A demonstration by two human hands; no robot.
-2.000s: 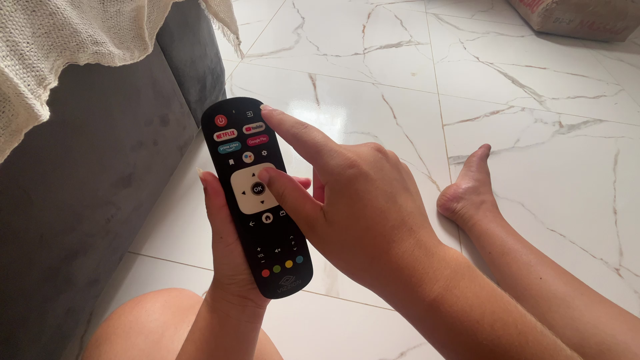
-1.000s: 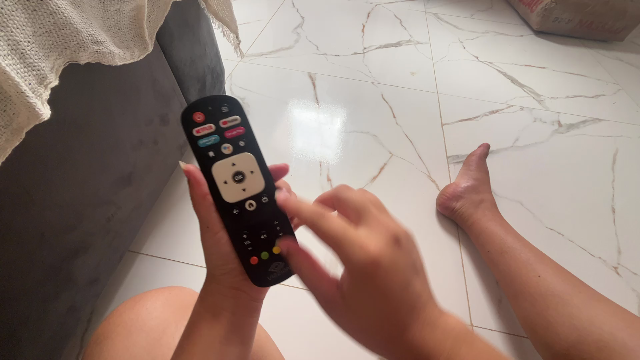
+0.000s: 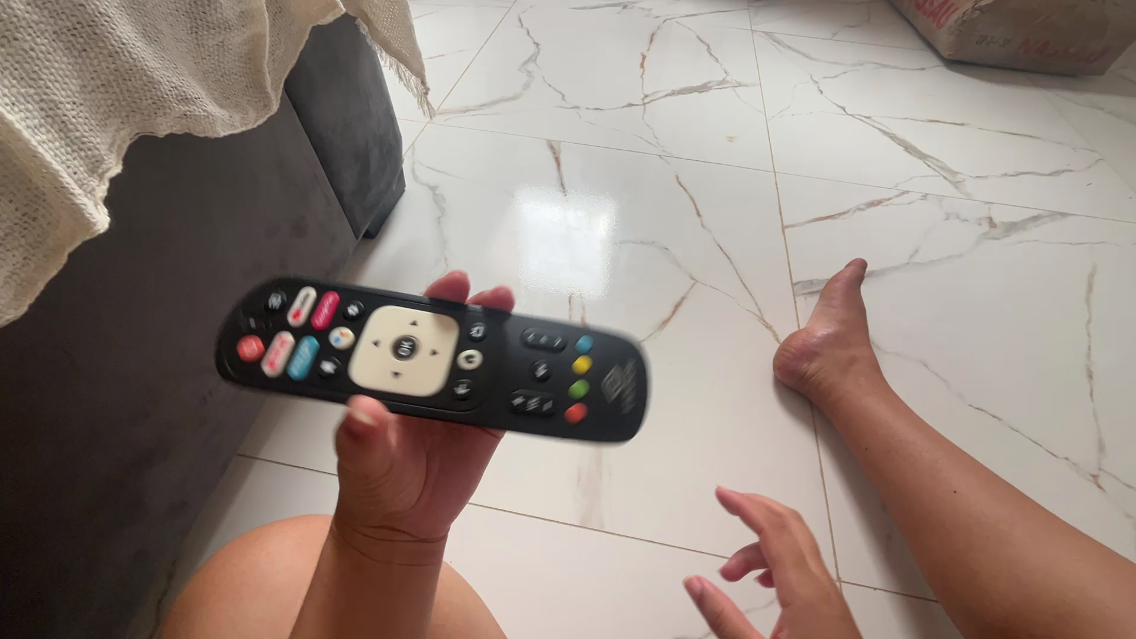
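A black TV remote control (image 3: pixel 497 364) lies nearly level across my left hand (image 3: pixel 417 461), its rounded top end to the left. The thumb is at its lower edge and two fingertips show over the upper edge. The buttons face up: a cream directional pad in the middle, several coloured ones on either side. The remote is slightly blurred. At the lower right, my right hand (image 3: pixel 763 568) is apart from the remote, fingers spread and bent, holding nothing; part of it is cut off by the frame's bottom edge.
A dark grey upholstered sofa (image 3: pixel 222 231) stands at the left, with a cream woven throw (image 3: pixel 204 62) hanging over it. White marble-look floor tiles (image 3: pixel 674 213) spread beyond the hands. My bare foot and leg (image 3: pixel 843 373) are at the right. A worn box or package (image 3: pixel 1038 31) bearing writing sits at the upper right.
The remote has turned from near upright to lying sideways in my left hand. My right hand, over the remote's buttons two seconds ago, has drawn away to the lower right.
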